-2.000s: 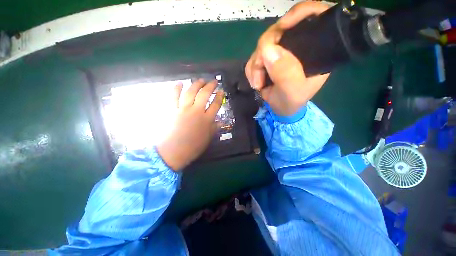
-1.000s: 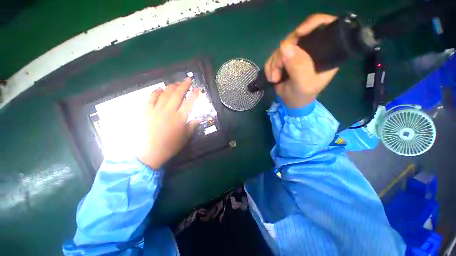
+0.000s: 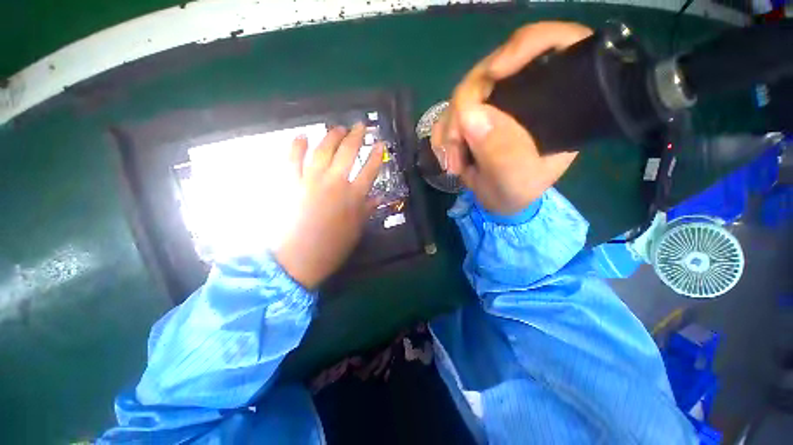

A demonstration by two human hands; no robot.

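A flat device (image 3: 243, 182) with a glaring white area lies in a black fixture tray (image 3: 148, 200) on the dark-green bench. Its circuit board (image 3: 393, 178) shows at the right end. My left hand (image 3: 330, 209) lies flat on the device, fingers apart, fingertips by the circuit board; it grips nothing. My right hand (image 3: 513, 130) is shut on a thick black electric screwdriver (image 3: 565, 91), tilted, its rear end to the right. The tool's front end is near the tray's right edge, its tip hard to make out. The round screw dish (image 3: 435, 117) is partly hidden behind my right hand.
A worn white rail (image 3: 174, 39) curves along the back of the bench. At right are a black tool (image 3: 658, 169) with a red light and white label, a pale-green fan (image 3: 697, 258) and blue bins (image 3: 691, 348). A small round thing (image 3: 429, 249) sits at the tray's lower right corner.
Since one second ago, my right hand and screwdriver have moved left relative to the dish, towards the tray, and now cover much of the dish. The camera view has shifted. My left hand stays on the device.
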